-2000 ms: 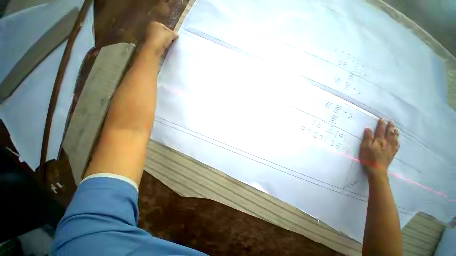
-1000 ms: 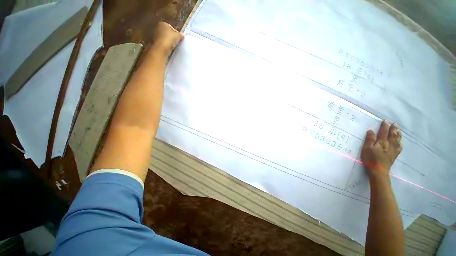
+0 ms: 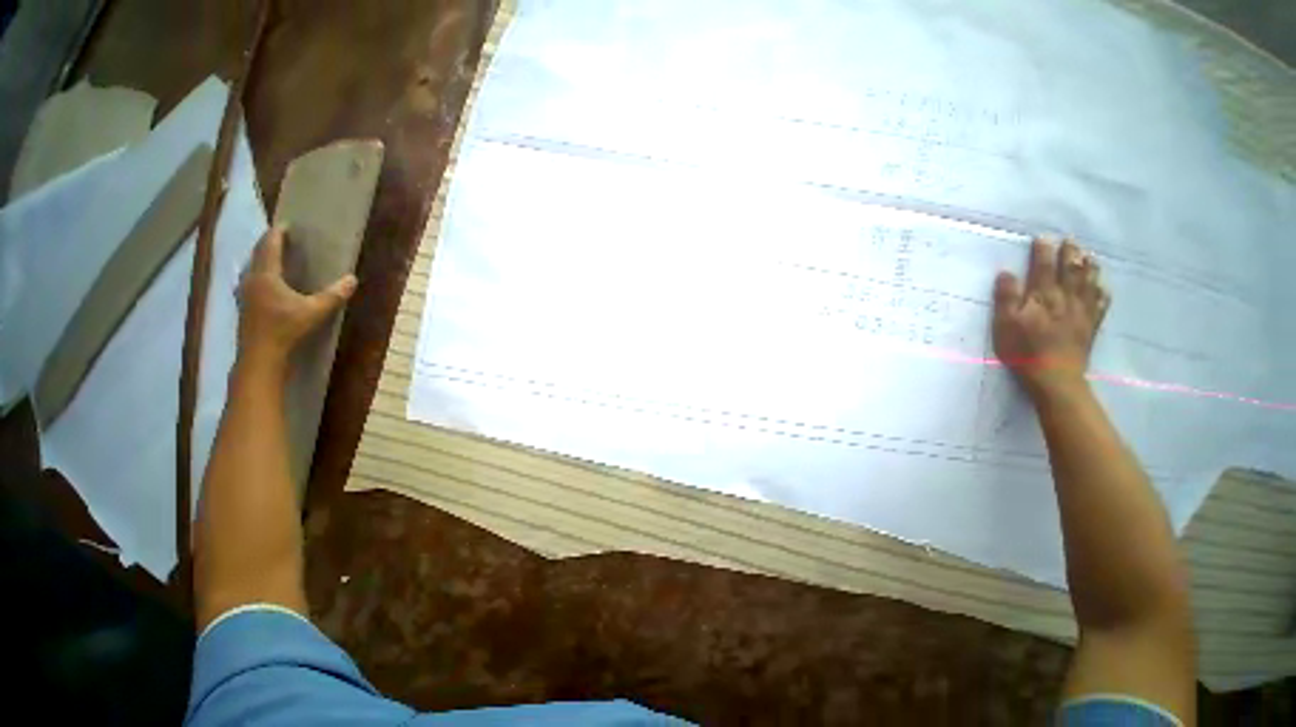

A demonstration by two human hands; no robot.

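White paper pattern pieces (image 3: 640,313) with thin printed lines lie on striped fabric (image 3: 569,509), which shows along the near and left edges. Glare hides much of the print. My right hand (image 3: 1049,320) is bare and lies flat on the paper, fingers slightly spread, near a seam between two pieces. My left hand (image 3: 292,294) is bare and grips a flat grey-beige pattern weight (image 3: 330,227) across its width, thumb on top, on the table left of the fabric. Its fingertips at the far edge are partly hidden.
The brown mottled table (image 3: 469,611) shows around the cloth. At the left, a long thin brown strip (image 3: 199,305) crosses white paper (image 3: 135,455), with another grey-beige weight (image 3: 128,277) beside it. A red laser line crosses the paper and my right wrist.
My left hand has left the paper's upper left corner, moved left and taken hold of the weight. My right hand stays on the paper. The view has shifted.
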